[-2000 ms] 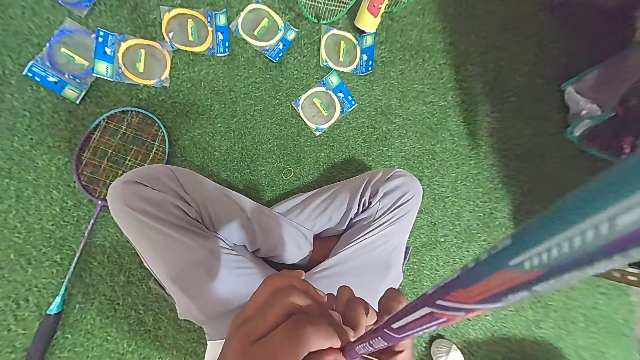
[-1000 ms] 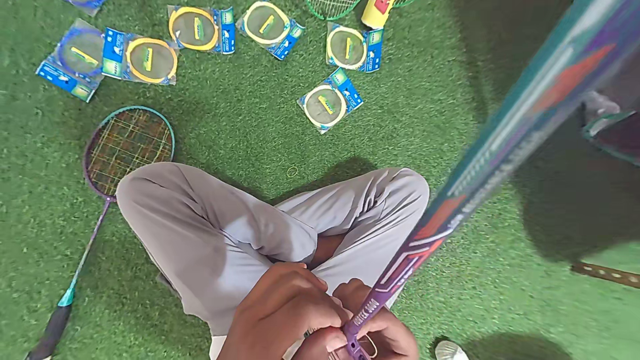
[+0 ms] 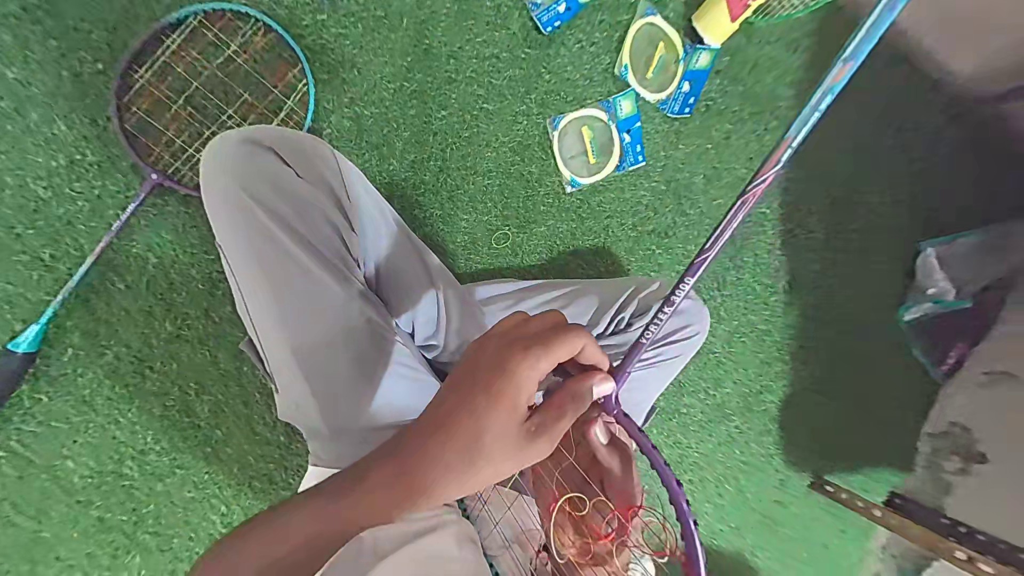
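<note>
A purple and blue badminton racket [image 3: 726,222] slants across my lap, its shaft rising to the upper right and its partly strung head low in front of me. My left hand [image 3: 520,392] pinches the racket at the throat between thumb and fingers. Under the throat and the strings lies my right hand [image 3: 588,480], its fingertips against the frame. Loose yellow and red string [image 3: 604,520] curls over the racket head, near my right palm. The far part of the shaft and the handle run out of view.
A second badminton racket [image 3: 152,178] lies left of my knee on green turf. Packaged string coils [image 3: 586,146] and a yellow tube [image 3: 720,18] are ahead. A small string loop [image 3: 502,238] lies nearer. At right are a clear bag [image 3: 952,296] and a perforated strip [image 3: 896,512].
The held racket has swung so that its throat and strung head now show below my hands. My left hand has moved onto the throat. The view has shifted.
</note>
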